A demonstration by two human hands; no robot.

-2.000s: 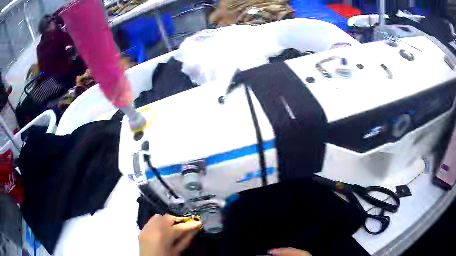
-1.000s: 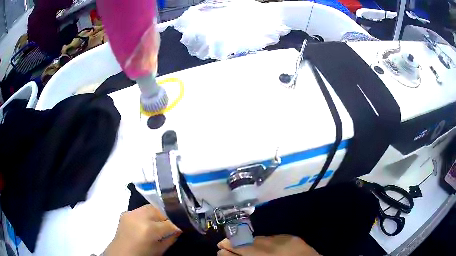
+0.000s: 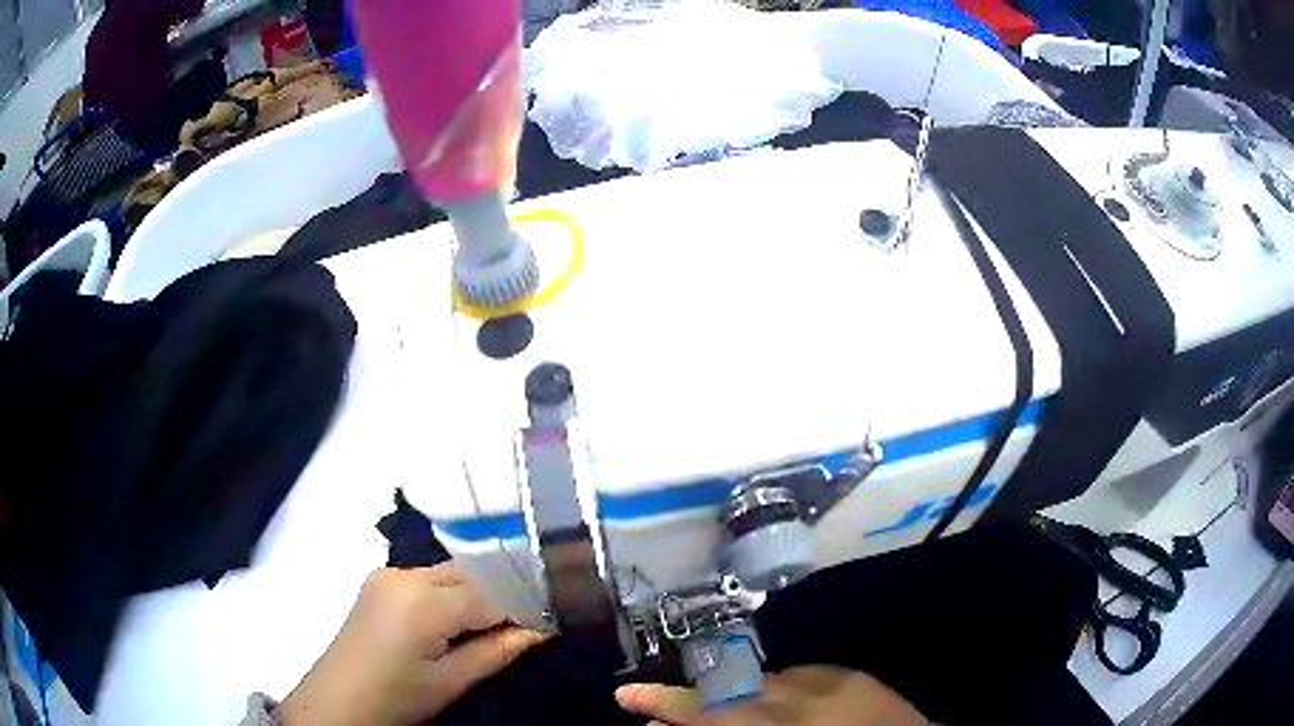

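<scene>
The white sewing machine point(image 3: 710, 326) with a blue stripe fills the middle. Black cloth point(image 3: 937, 610) lies under and in front of its head and runs to the right. My left hand point(image 3: 426, 645) is at the left of the needle area, thumb and fingers together at the black cloth's edge. My right hand point(image 3: 795, 698) lies on the black cloth just right of the needle area, cut off by the bottom edge; its fingertips are partly behind the machine's front parts. The needle point is hidden.
Black shears point(image 3: 1128, 596) lie at the right. A black band point(image 3: 1086, 312) wraps the machine arm. A pink object point(image 3: 451, 99) stands on the head. Black garments point(image 3: 185, 426) are heaped at left. A white tub point(image 3: 227, 199) with white cloth point(image 3: 667, 85) is behind. A person point(image 3: 128, 64) is at far left.
Since two seconds ago, the view has moved closer to the machine head. The yellow piece in my left fingers no longer shows. My right hand has come up beside the needle area.
</scene>
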